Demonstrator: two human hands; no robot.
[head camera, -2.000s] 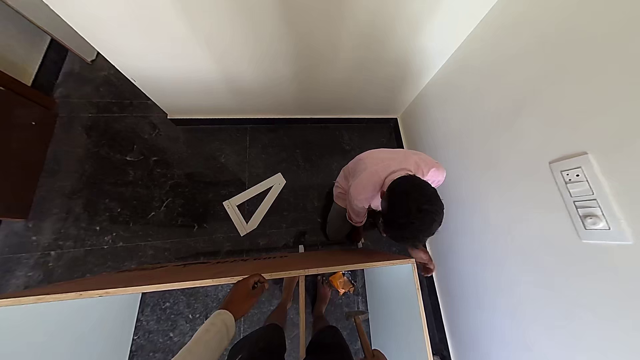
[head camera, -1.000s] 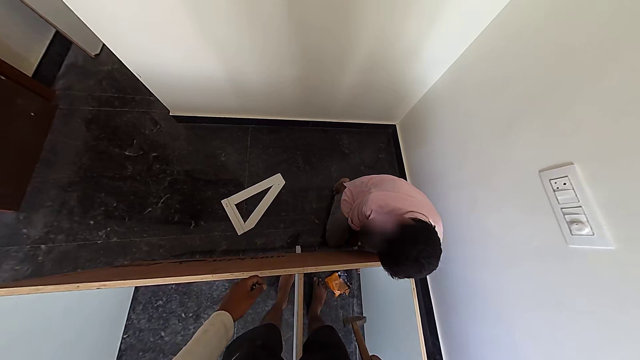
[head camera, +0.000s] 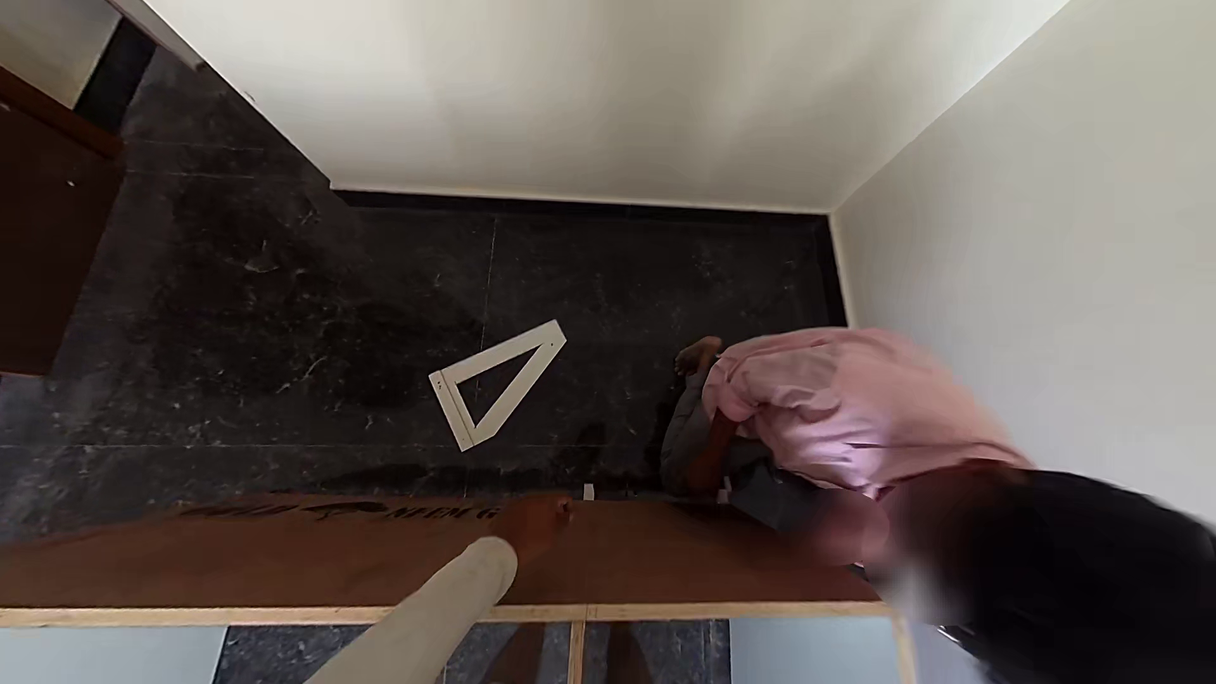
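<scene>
My left hand (head camera: 534, 524), at the end of a cream sleeve, reaches over the plywood cabinet's top edge (head camera: 313, 614) and lies against the brown face of the panel (head camera: 665, 551). Its fingers are curled; whether something small is inside them I cannot tell. My right hand is out of view. A co-worker in a pink shirt (head camera: 874, 399) crouches at the panel's right end, head low beside it. A small white piece (head camera: 588, 491) shows at the panel's far side. Below the edge, a vertical divider (head camera: 577, 655) stands between my legs.
On the dark stone floor (head camera: 380, 313) lies a white triangular frame (head camera: 513, 380). A white wall (head camera: 589, 104) rises beyond it, and another wall (head camera: 1073, 237) stands at the right. A brown wooden piece (head camera: 47, 237) is at the far left.
My left hand has moved from the near side of the edge to over the panel's brown face. The hammer and my right hand have left view. The co-worker leans farther right.
</scene>
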